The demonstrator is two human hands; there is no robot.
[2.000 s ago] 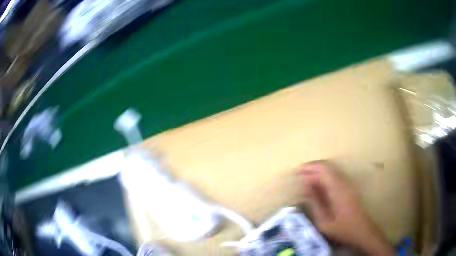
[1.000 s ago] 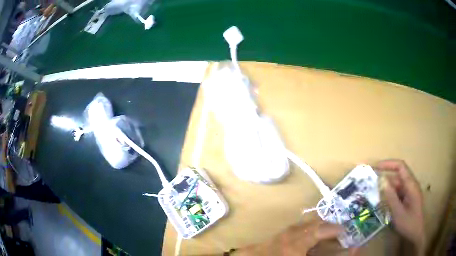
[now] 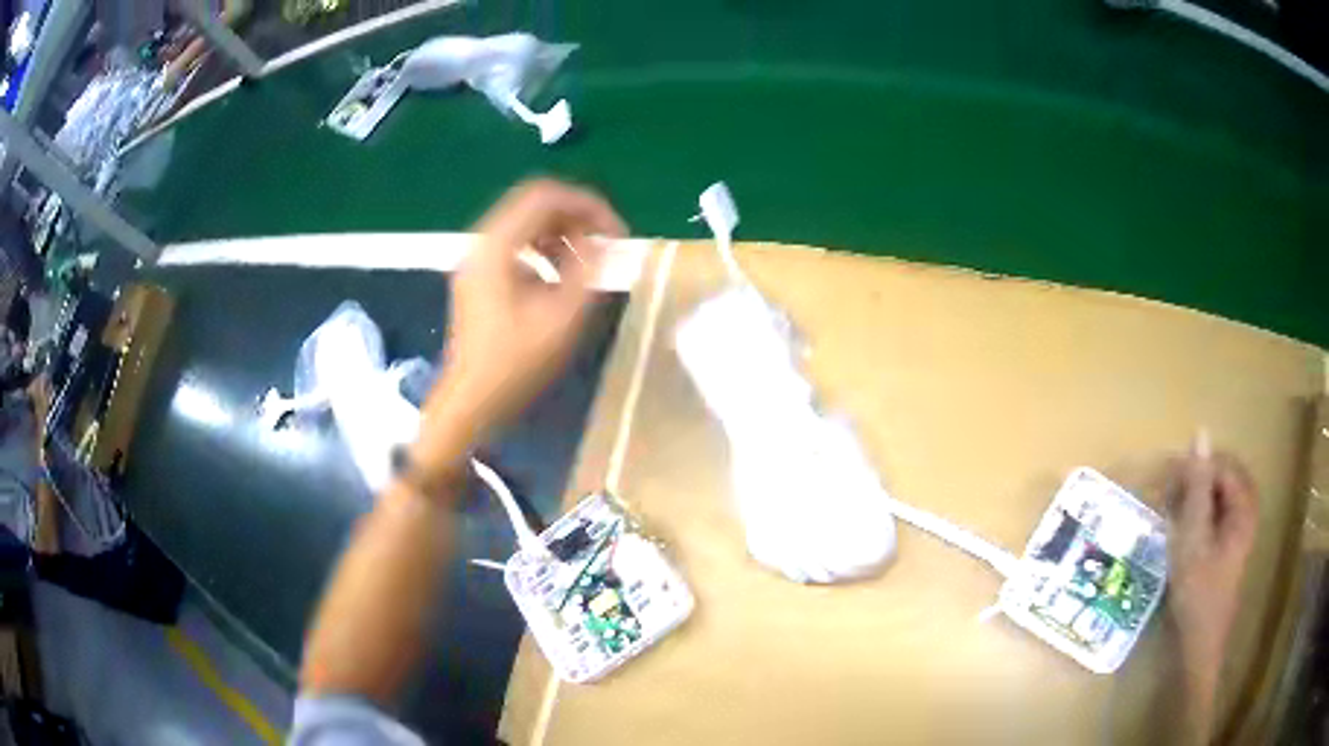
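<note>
Two open white units with exposed circuit boards lie face up on the cardboard mat: one unit [image 3: 599, 589] at the mat's left edge, the other unit [image 3: 1090, 570] at the right. The right unit's white cord runs to a bagged cord bundle [image 3: 802, 452], its plug [image 3: 719, 211] over the belt's near edge. My left hand [image 3: 536, 270], blurred, is raised near the belt edge with curled fingers; whether it holds anything is unclear. My right hand [image 3: 1213, 510] is just right of the right unit, blurred; contact and grip are unclear.
The left unit's cord leads to a bagged bundle [image 3: 357, 379] on the dark bench [image 3: 263, 539]. Another bagged unit [image 3: 467, 73] lies on the green belt [image 3: 933, 161]. The cardboard mat [image 3: 1006, 379] has a raised edge at right.
My left hand has left the right unit and moved up and left to the belt edge. My right hand has come off the right unit to beside it. That unit now lies on the mat.
</note>
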